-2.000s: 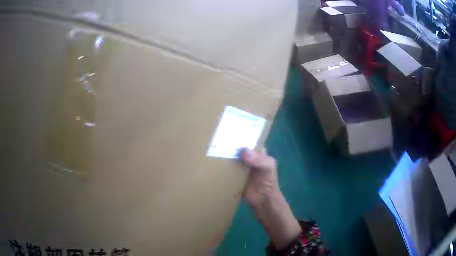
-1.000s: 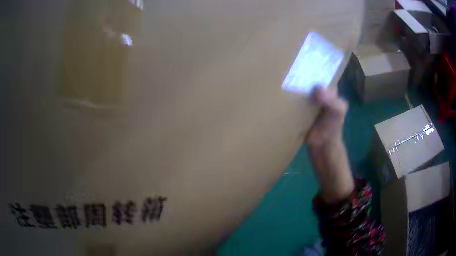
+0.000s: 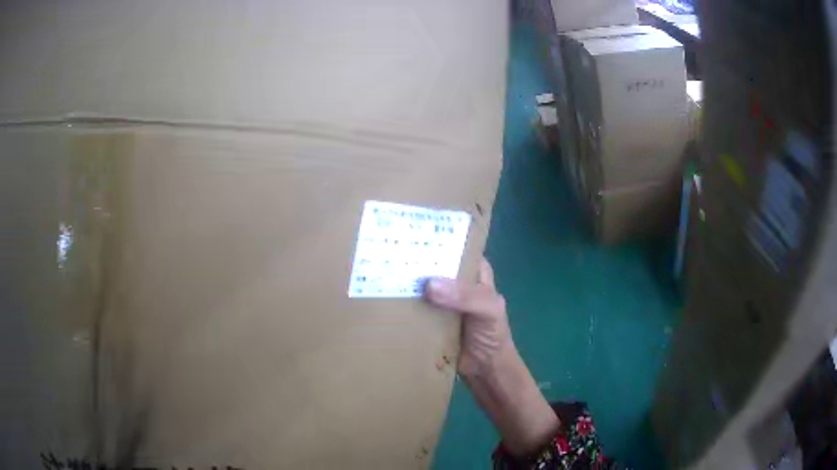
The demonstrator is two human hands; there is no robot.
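A large brown flattened carton (image 3: 275,367) fills the left and middle of the view, with a fold line across its upper part and a strip of shiny tape at the left. A white printed label (image 3: 410,250) is near its right edge. My right hand (image 3: 479,317) grips that right edge, thumb on the label's lower corner and fingers behind the board. Dark printed characters are cut off at the bottom left. My left hand is not in view.
Green floor (image 3: 574,321) shows right of the carton. Tall cardboard boxes (image 3: 642,119) stand at the upper right. A large dark cardboard surface (image 3: 753,211) with a pale label is close at the right, leaving a floor strip between it and my carton.
The view has shifted from open boxes and red stools to tall closed boxes and a near cardboard surface at the right. My right hand keeps its grip at the label.
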